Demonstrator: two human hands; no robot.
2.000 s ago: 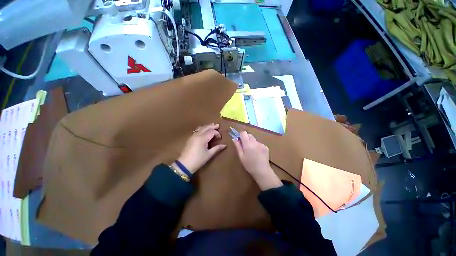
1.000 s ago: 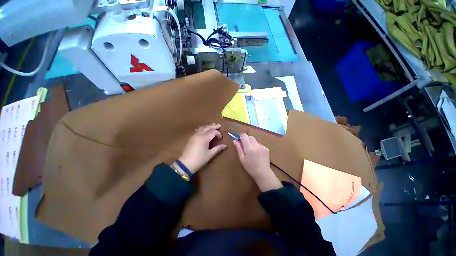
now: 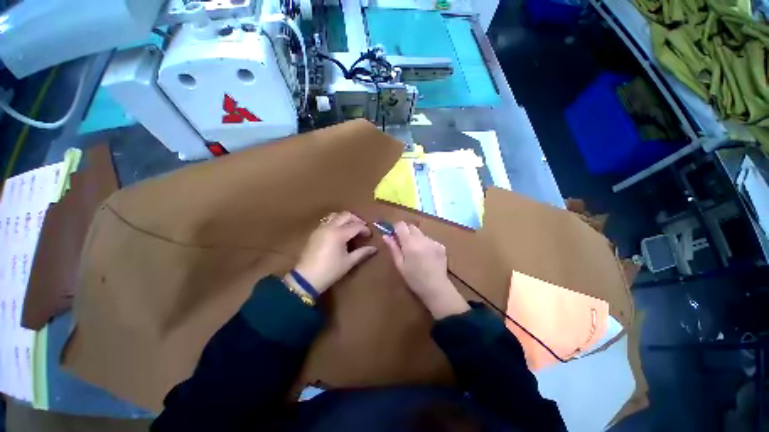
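The brown garment panel (image 3: pixel 202 261) covers most of the table in front of me. My left hand (image 3: pixel 336 247) lies on it with bent fingers; thumb and forefinger are apart, and whether fine thread is between them cannot be told. My right hand (image 3: pixel 415 256) is shut on the metal thread snips (image 3: pixel 384 228), whose tip points left, close to my left fingertips. A dark cord runs from my right hand toward the orange paper sheet (image 3: pixel 552 316). The sewing template (image 3: pixel 451 190), with a yellow flap (image 3: pixel 398 184), shows behind the panel's edge.
The white machine head (image 3: pixel 228 84) stands behind the panel, with the clamp arm (image 3: pixel 371 97) to its right. A printed sheet (image 3: pixel 25 270) and small brown pieces (image 3: pixel 72 245) lie at left. White paper (image 3: pixel 594 384) lies at right. A blue bin (image 3: pixel 603 126) and olive garments (image 3: pixel 717 59) are beyond.
My right hand and the snips have moved a little left, closer to my left fingertips. My left hand has shifted slightly left.
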